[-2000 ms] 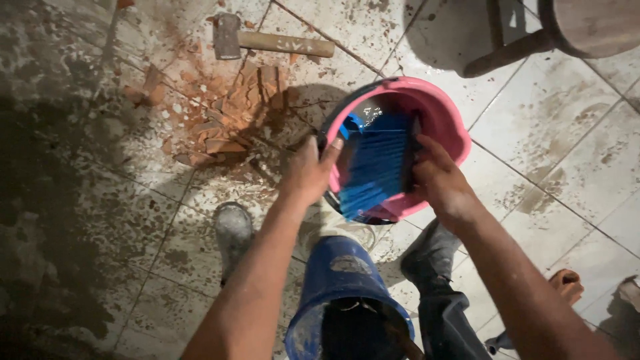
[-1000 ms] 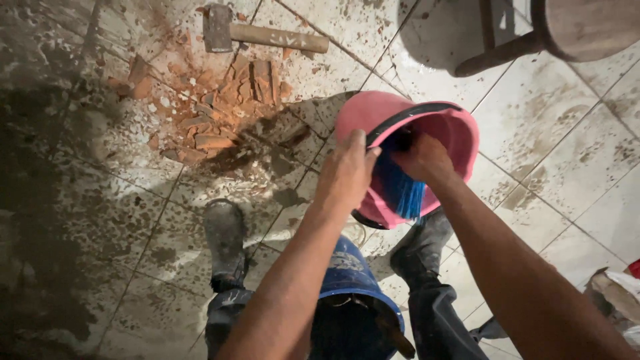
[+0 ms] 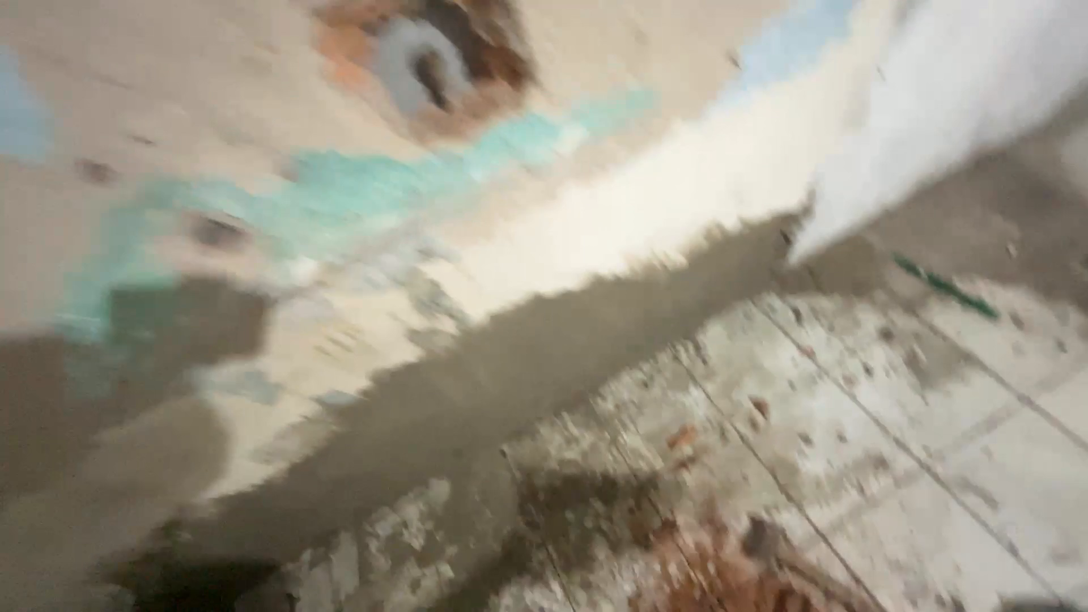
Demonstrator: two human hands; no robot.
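Observation:
Neither my left hand nor my right hand shows in the head view now, and what they hold cannot be seen. The blurred view shows a bare wall [image 3: 595,229] with green, cream and blue patches. High on it, a broken hole [image 3: 484,51] exposes orange material around a grey round part, perhaps a pipe end. Reddish rubble [image 3: 722,569] lies on the floor at the bottom edge, with what seems to be the hammer [image 3: 769,540] beside it. The pink bucket and blue brush are out of view.
A rough grey mortar band [image 3: 501,374] runs along the wall's foot. Stained floor tiles [image 3: 867,408] bear scattered debris. A thin green object [image 3: 943,285] lies near a white surface [image 3: 952,110] at the upper right. Deep shadow covers the lower left.
The view has swung far from the buckets to the wall. Both hands, the pink bucket, the blue brush and the feet, seen a second ago, have left the frame.

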